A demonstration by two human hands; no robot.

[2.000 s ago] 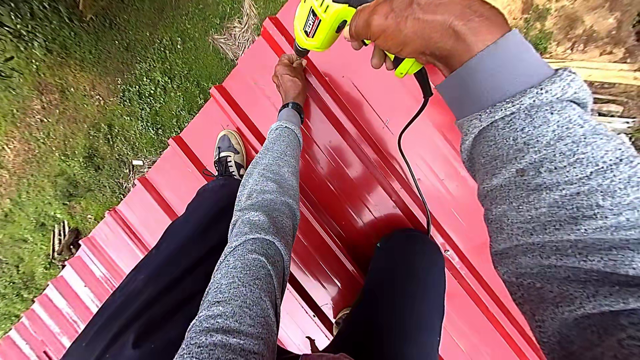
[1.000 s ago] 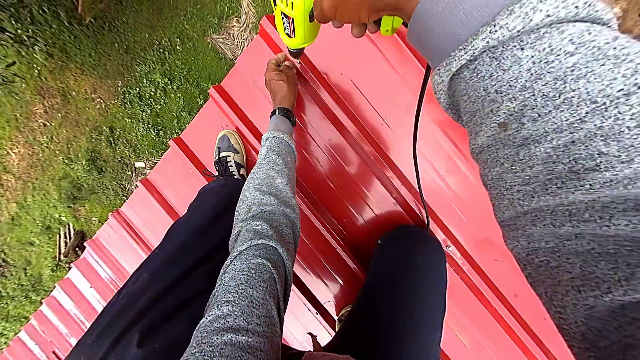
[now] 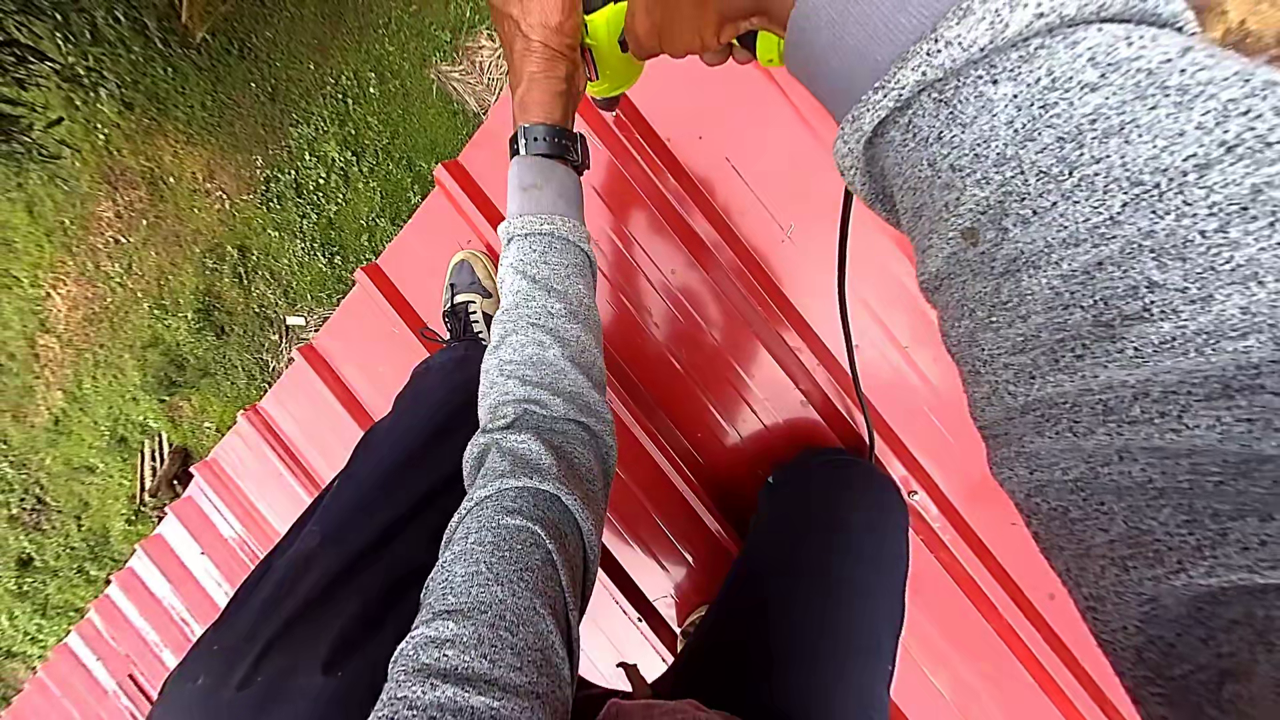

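My right hand (image 3: 690, 28), at the top edge, grips the handle of a lime-green corded power drill (image 3: 612, 52). The drill's dark chuck points down at a raised rib of the red metal roofing sheet (image 3: 690, 300); whether a screw sits under it I cannot tell. My left hand (image 3: 542, 40), with a black watch on its wrist, is beside the drill body on its left; its fingers run out of view past the top edge. The drill's black cord (image 3: 848, 300) hangs down from behind my right sleeve to my bent knee.
The ribbed sheet slopes under my legs, with its stepped edge along the left. My shoe (image 3: 470, 295) stands near that edge. Beyond it lies grass (image 3: 210, 250) with a small pile of wood (image 3: 162, 470). A screw head (image 3: 913, 495) shows on a rib at the right.
My left hand has moved from below the drill's tip, at the rib, up to the side of the drill body. My right hand still holds the drill, whose chuck is now closer to the rib.
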